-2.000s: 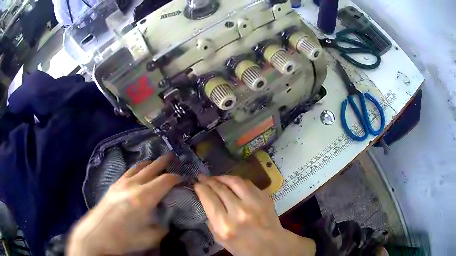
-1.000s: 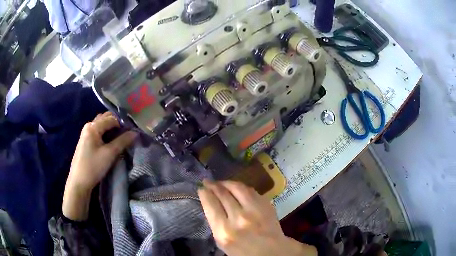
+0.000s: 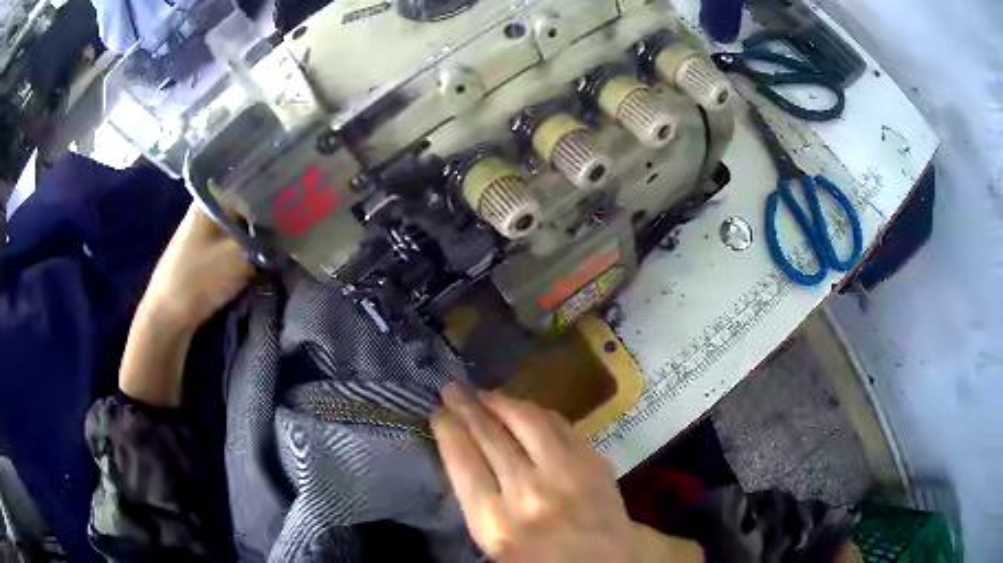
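A grey striped fabric piece [image 3: 363, 451] lies bunched in front of the overlock machine [image 3: 407, 99], with its upper part at the dark needle area [image 3: 412, 264]. A seam line runs across it. My right hand [image 3: 533, 473] has its fingertips together on the fabric's right edge, near the machine's front. My left hand [image 3: 198, 269] reaches behind the machine's left end at the far side of the fabric; its fingers are hidden there. Navy cloth [image 3: 55, 275] is heaped at the left.
Blue-handled scissors [image 3: 814, 225] and dark green-handled scissors [image 3: 786, 77] lie on the white table [image 3: 704, 330] at the right. The yellow-rimmed opening [image 3: 627, 379] is beside my right hand. A green crate [image 3: 907, 536] shows at the bottom right.
My left hand has moved from the front of the fabric to behind the machine's left end. The grey fabric is more spread out. My right hand stays at its right edge. The view has shifted slightly.
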